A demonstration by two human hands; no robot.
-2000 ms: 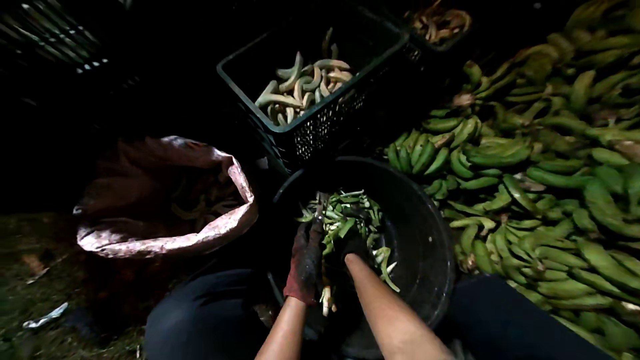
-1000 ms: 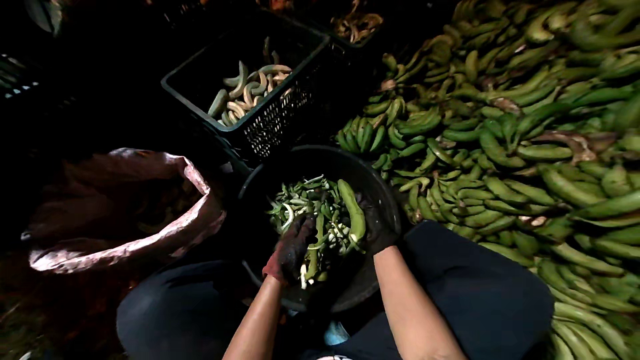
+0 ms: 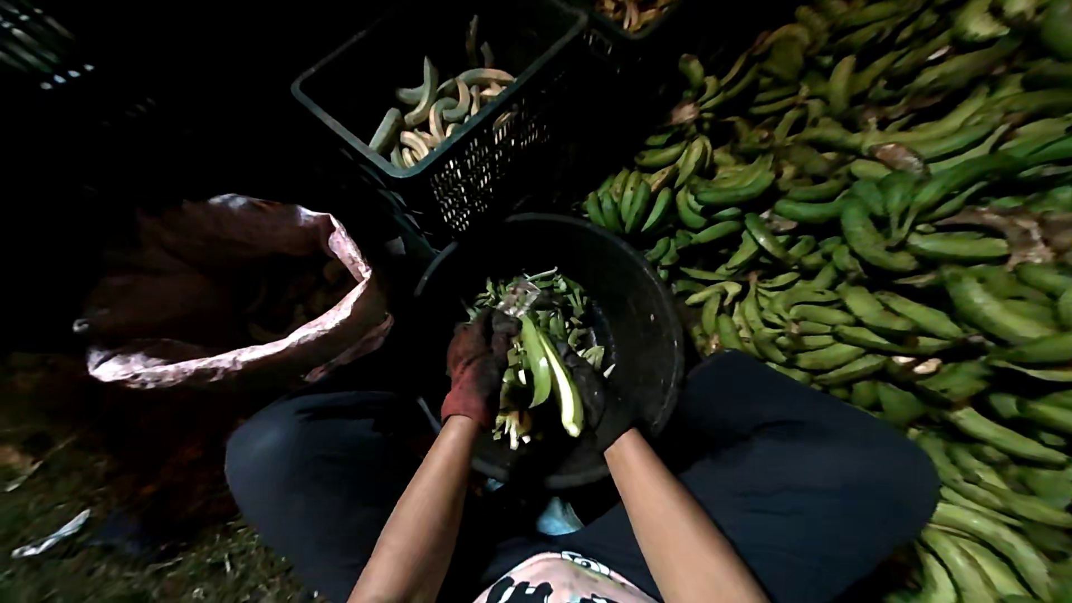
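Note:
Both hands wear dark gloves and work over a round black tub (image 3: 662, 352) between the knees. My right hand (image 3: 590, 389) grips a green banana (image 3: 563, 389) whose peel is partly cut away, showing a pale strip. My left hand (image 3: 476, 368), in a red and dark glove, is closed at the left of that banana, around or against a bunch of green bananas (image 3: 512, 402) with pale cut stems; its fingers are partly hidden. A flat shiny piece, perhaps a blade, shows just above the fingers. Green peel strips (image 3: 569, 297) lie in the tub beyond the hands.
A dark plastic crate (image 3: 494, 138) with peeled bananas (image 3: 435, 109) stands beyond the tub. An open pinkish sack (image 3: 243, 360) with dim contents is at the left. A large heap of green bananas (image 3: 871, 310) covers the right side. Another container of pale pieces (image 3: 632, 12) shows at the top.
A second ago the banana by my right hand looked whole and green; now a pale peeled strip shows on it. My hands have come closer together.

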